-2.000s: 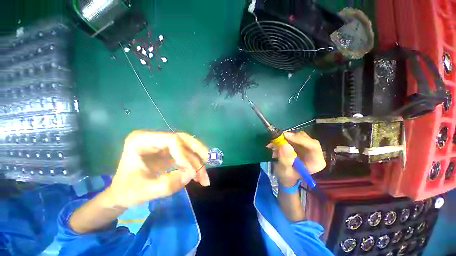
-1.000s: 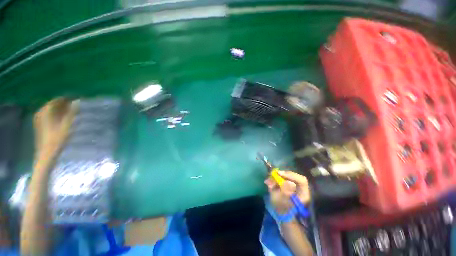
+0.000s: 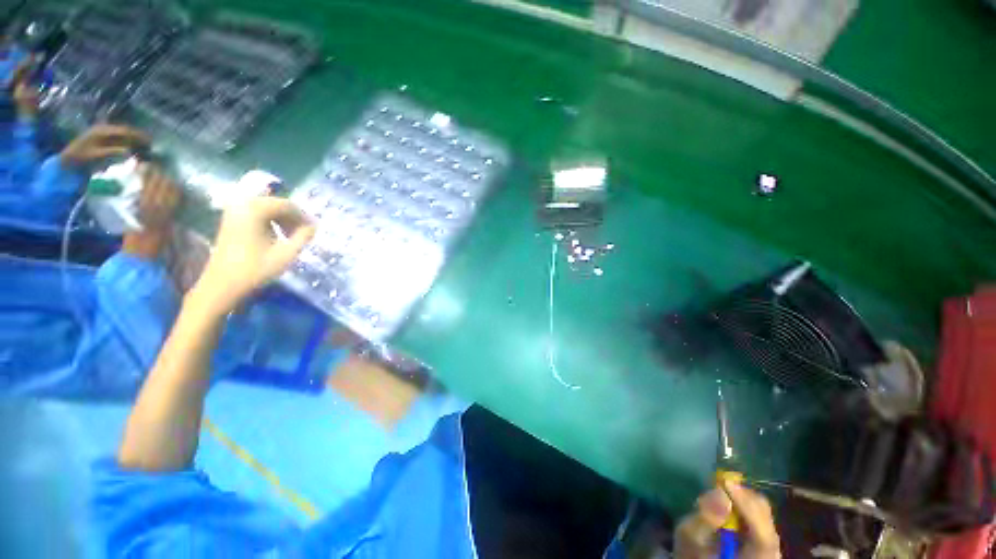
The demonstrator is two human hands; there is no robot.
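My left hand [image 3: 257,249] is at the left edge of the clear plastic blister tray [image 3: 404,169], fingers curled with thumb and forefinger near each other; whether it holds anything is hidden by blur. The tray has rows of small pockets with round parts. My right hand [image 3: 754,522], at the bottom right and partly cut off, grips the yellow-and-blue soldering iron [image 3: 724,459], its tip pointing away from me. The thin solder wire [image 3: 553,317] lies loose on the green mat, running from the solder spool [image 3: 577,194].
White-tipped parts [image 3: 582,253] lie beside the spool. The fan [image 3: 792,333], a dark lead pile [image 3: 677,333] and part of a red tray [image 3: 970,360] are at right. Other trays [image 3: 224,82] and a neighbouring worker's hands [image 3: 153,197] are at far left.
The view has turned left. My left hand has left the solder wire and small round workpiece and moved out to the tray. My right hand still holds the iron.
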